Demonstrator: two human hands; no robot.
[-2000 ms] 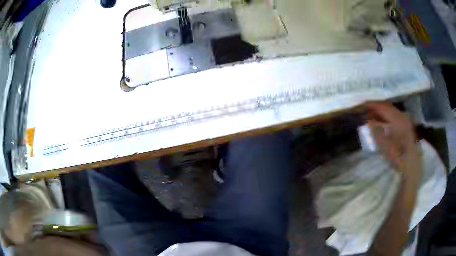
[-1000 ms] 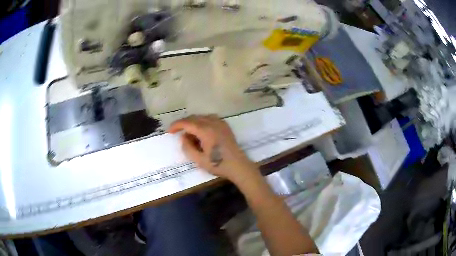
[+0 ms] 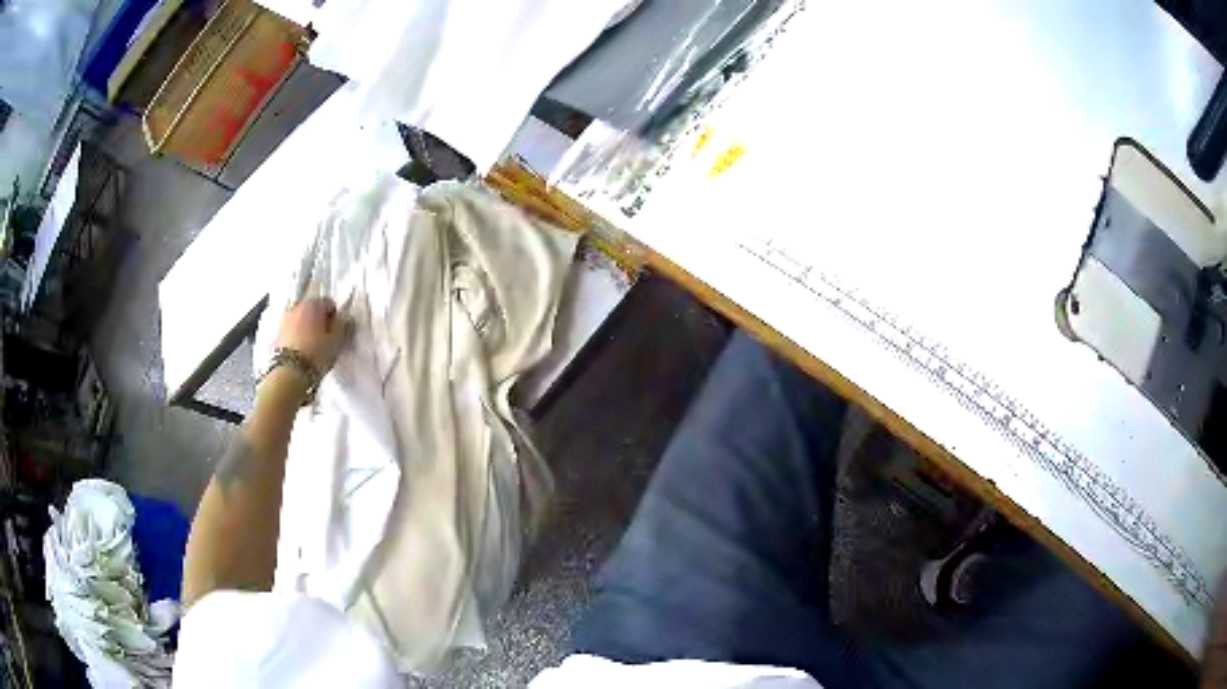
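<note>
My left hand [image 3: 312, 334], with a bracelet at the wrist, is on a pile of white and cream fabric pieces [image 3: 444, 364] at the left. Its fingers are partly hidden in the cloth, and it seems to grip the white fabric. The pile hangs down over the side of a low white stand beside the sewing table. Of my right hand, only a blurred brown sliver may show at the right edge, too little to tell.
The white sewing table [image 3: 928, 175] has a wooden edge and printed ruler marks. The grey needle plate [image 3: 1144, 263] is at the far right. White cloth [image 3: 451, 61] lies at the top. Another white pile [image 3: 101, 579] is at lower left, beside something blue. A crate [image 3: 222, 101] stands at upper left.
The view has swung left, from the machine head to the cloth pile at the table's left end. The hand over the table has left view; my left hand now shows on the fabric.
</note>
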